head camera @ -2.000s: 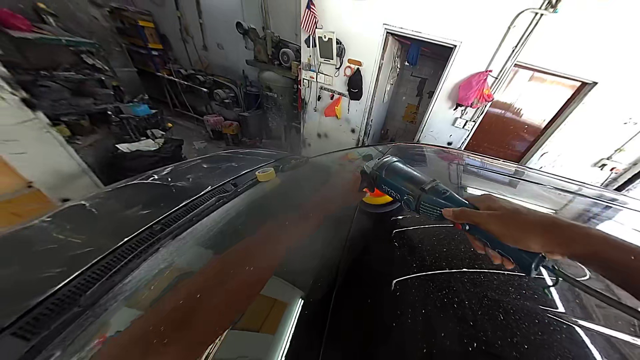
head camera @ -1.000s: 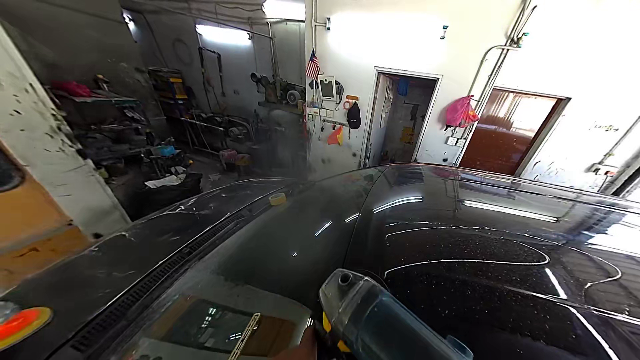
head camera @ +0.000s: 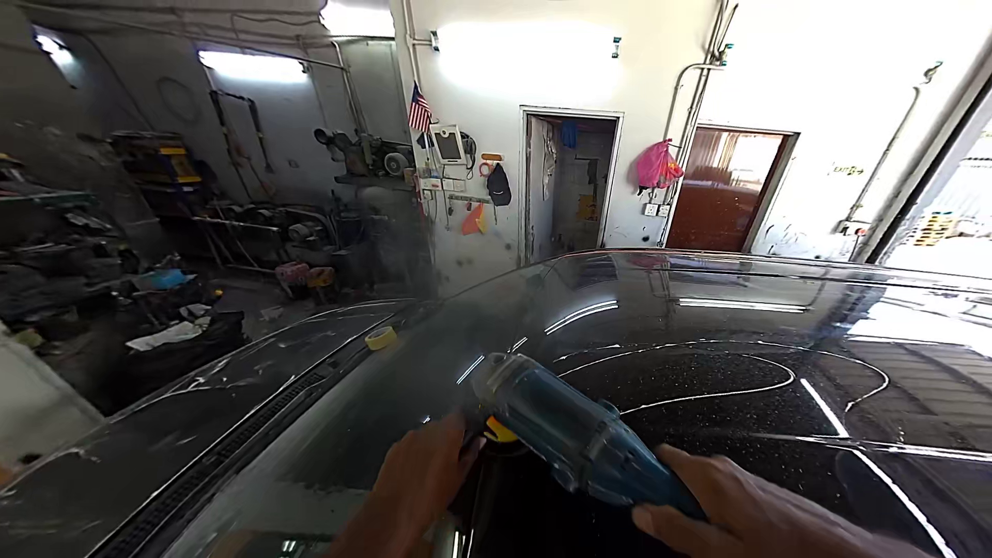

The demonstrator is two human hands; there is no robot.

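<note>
Both of my hands are on a blue-green rotary polisher (head camera: 577, 426), which lies across the edge between the windshield and the black car roof. My right hand (head camera: 721, 504) wraps its rear body. My left hand (head camera: 426, 473) is at its front end, closed around a part that the hand itself mostly hides. Below the polisher's head shows a bit of yellow pad (head camera: 501, 431), blurred, near the roof's front edge. Looping white lines of compound (head camera: 783, 380) run over the glossy roof (head camera: 721, 418), among small specks. The windshield (head camera: 333, 434) looks hazy.
A roll of yellow masking tape (head camera: 380, 338) rests at the windshield's far lower corner, by the cowl grille (head camera: 232, 442). The dull hood (head camera: 155, 426) lies left. Beyond stand cluttered shelves, a black bag (head camera: 209, 349), a doorway (head camera: 573, 186) and a brown door (head camera: 725, 190).
Two seconds ago only my right hand showed on the polisher, farther off at the roof's front edge. The polisher is now nearer, with my left hand at its front. The tape roll has stayed put.
</note>
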